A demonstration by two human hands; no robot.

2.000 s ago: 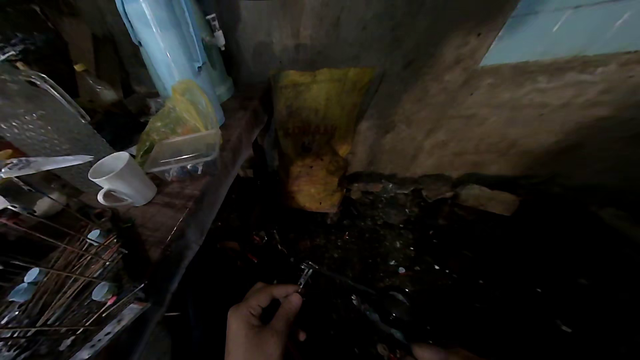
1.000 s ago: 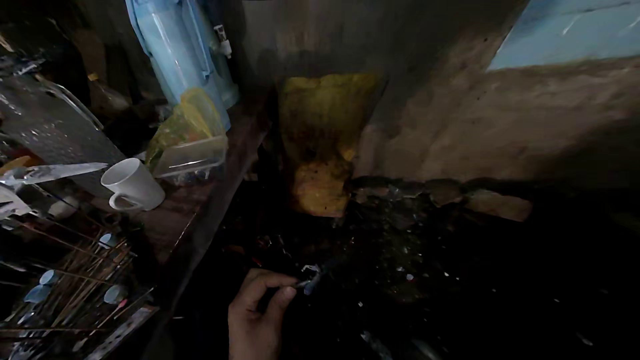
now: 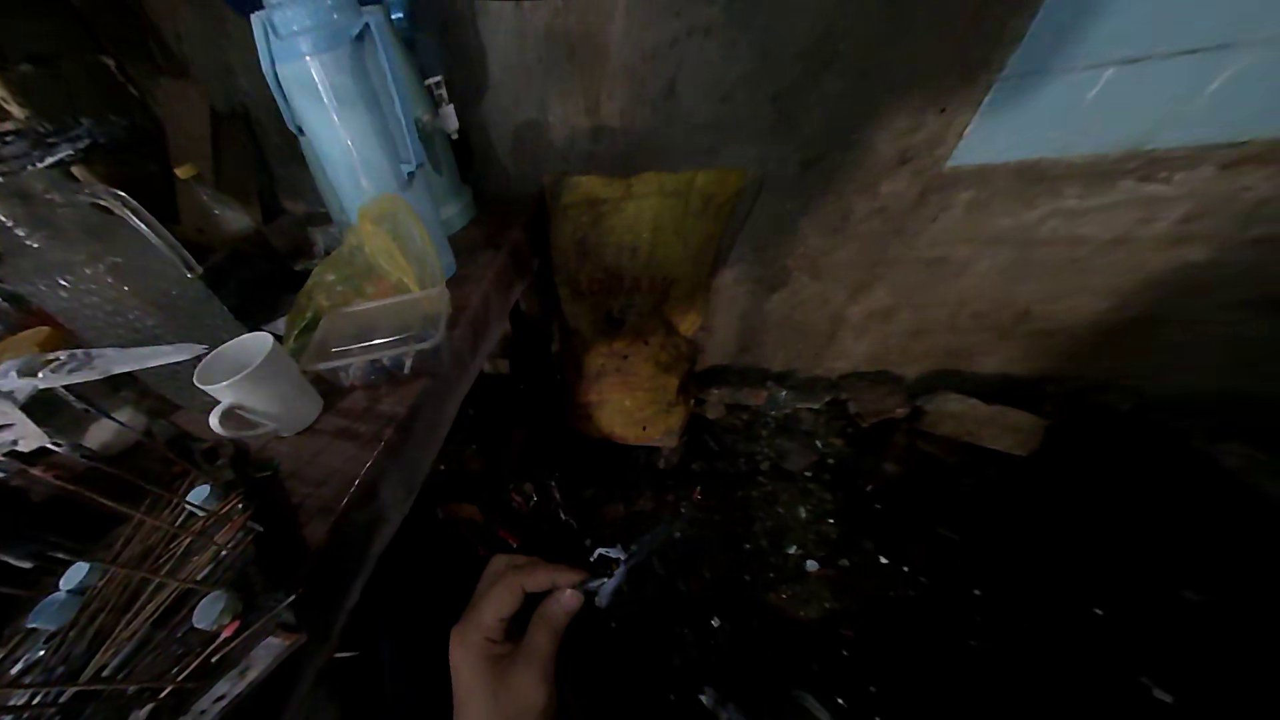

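Near the bottom centre, my left hand (image 3: 520, 630) pinches a small, thin object (image 3: 610, 580) between thumb and forefinger. The object has a pale, shiny end, and its kind is too dark and blurred to tell. Dark, littered ground lies behind and to the right of the hand. My right hand is out of view. On the dark table to the left stand a white mug (image 3: 262, 385), a clear plastic container (image 3: 380, 325) with a yellow plastic bag (image 3: 375, 250) beside it, and a light blue vacuum flask (image 3: 345, 120).
Many thin sticks (image 3: 140, 590) with light blue caps among them fill the lower left, below a knife blade (image 3: 120, 362). The table's edge (image 3: 400, 490) runs along my left. A stained yellow sack (image 3: 640, 300) leans on the wall, with a brick-like block (image 3: 980, 422) at its foot.
Two seconds ago part of my right hand showed at the bottom edge; it has left the view. My left hand still pinches the small object, which is now tilted differently.
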